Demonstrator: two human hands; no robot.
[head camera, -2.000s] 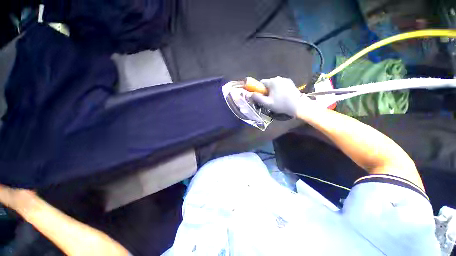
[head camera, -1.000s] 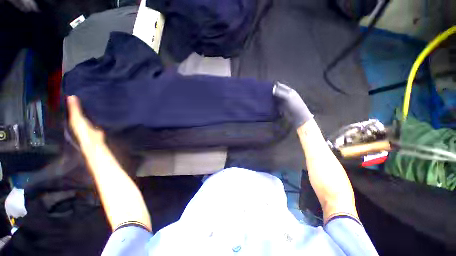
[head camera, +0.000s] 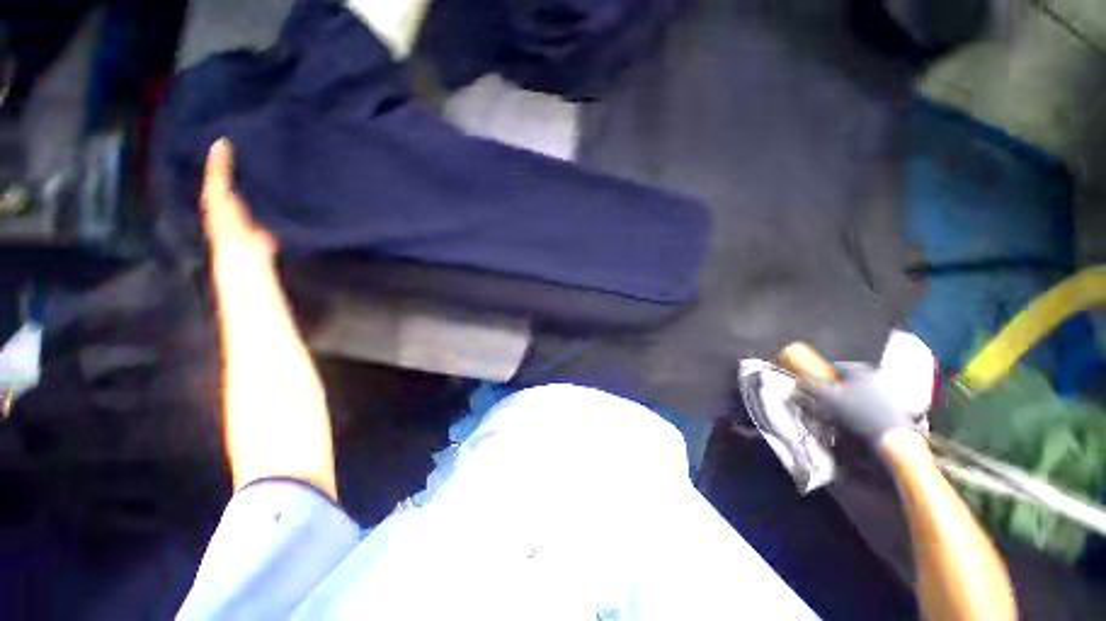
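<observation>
The navy garment (head camera: 485, 206) lies along the dark padded arm (head camera: 485, 291), its narrow end towards the right. My left hand (head camera: 231, 200) is bare and rests at the garment's left part; its fingers are blurred, and I cannot tell whether they grip cloth. My right hand (head camera: 861, 400), in a grey glove, is shut on the orange-brown handle of the steam iron (head camera: 782, 425). The iron is right of the garment, apart from it, near the table's front right.
A grey table cover (head camera: 776, 182) lies behind the arm, with paler patches beside it. A white and red block (head camera: 910, 370), green cloth (head camera: 1031, 449), yellow hose (head camera: 1043, 322) and whitish hose (head camera: 1031, 488) are at the right. Dark garments (head camera: 546, 43) lie at the back.
The iron, first on the garment, then set down at the right, is now in my right hand. That hand has left the garment's right end. My left hand remains at the garment's left part.
</observation>
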